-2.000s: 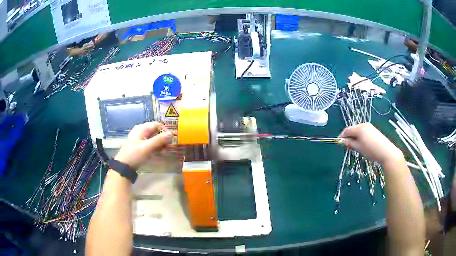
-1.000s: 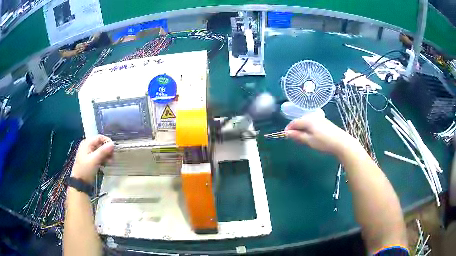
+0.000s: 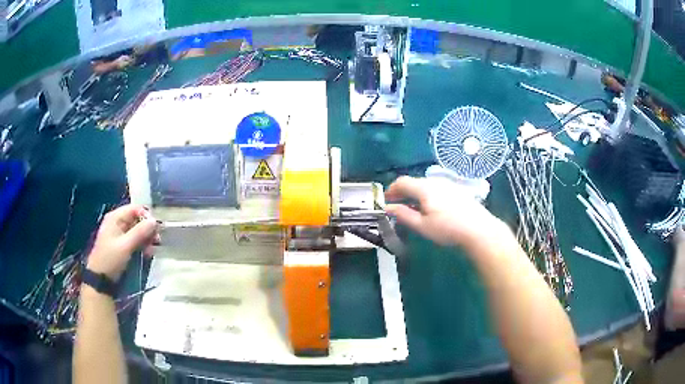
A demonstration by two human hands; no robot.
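The cream taping machine [image 3: 218,300] stands in front of me. A thin wire bundle [image 3: 218,222], silvery along its visible length, runs level across its front and into the gap of the orange guard [image 3: 306,196]. My left hand [image 3: 128,234] pinches the bundle's left end beside the control screen [image 3: 191,175]. My right hand [image 3: 420,210] is at the metal winding head [image 3: 360,214], right of the guard. Its fingertips are closed together there; the bundle's right end is hidden or too small to tell.
Unwrapped harnesses [image 3: 64,289] lie left of the machine. A white fan [image 3: 471,144] stands behind my right hand. Wrapped harnesses [image 3: 533,202] and white tubes [image 3: 616,247] lie at the right. Another small machine [image 3: 378,79] stands at the back.
My left hand has moved left from the guard. My right hand has moved left to the winding head. The head was blurred and now shows sharper, with its arm lower.
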